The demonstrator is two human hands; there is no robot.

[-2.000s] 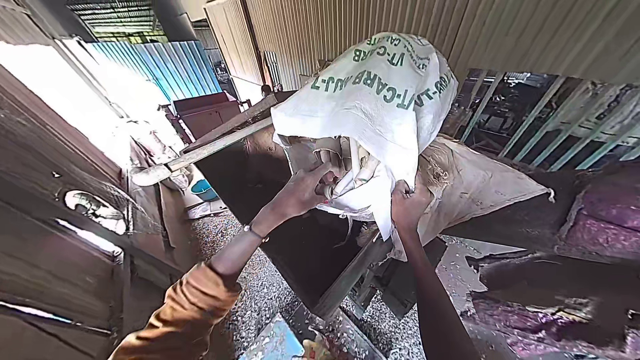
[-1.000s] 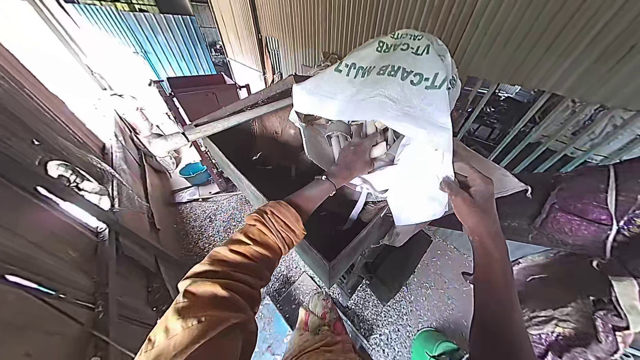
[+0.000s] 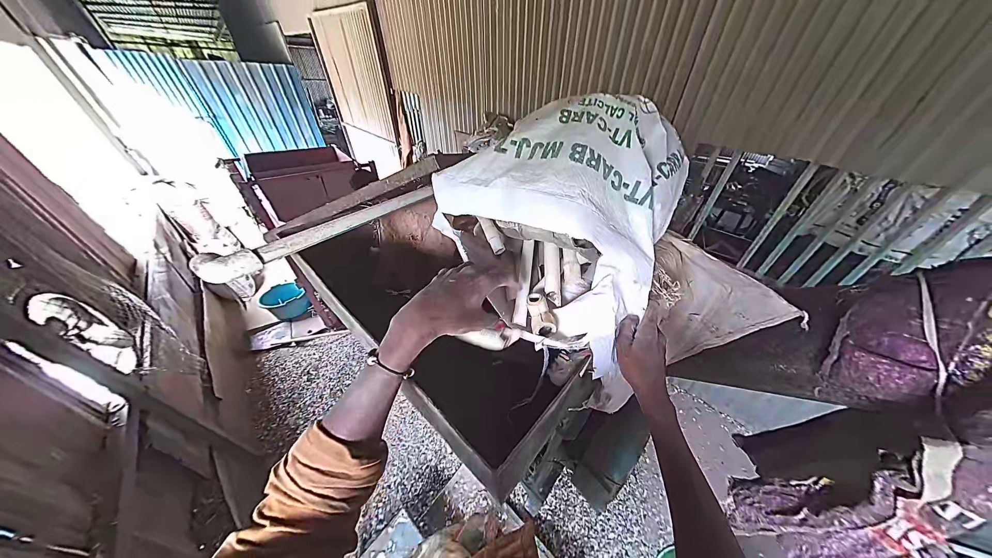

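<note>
A white woven plastic sack point(image 3: 570, 174) with green print lies on its side over a dark metal hopper point(image 3: 484, 418), its mouth facing me. Several off-white plastic pipe pieces point(image 3: 552, 271) show inside the mouth. My left hand point(image 3: 457, 298) is at the left of the opening, fingers curled by the pipes; whether it grips one is hard to tell. A pale piece point(image 3: 484, 339) lies just under that hand. My right hand point(image 3: 642, 349) pinches the sack's lower right edge.
Behind the sack's right side is a second, beige sack point(image 3: 721, 298). A wooden bar point(image 3: 349, 225) crosses the hopper's left corner. A blue basin point(image 3: 284, 300) stands at the left. Purple filled sacks point(image 3: 883, 341) lie at the right. Small pale flakes cover the floor point(image 3: 310, 395).
My left hand was deeper in the sack's mouth one second ago and is now at its left side. The pipe pieces show more plainly. My right hand still holds the sack's edge.
</note>
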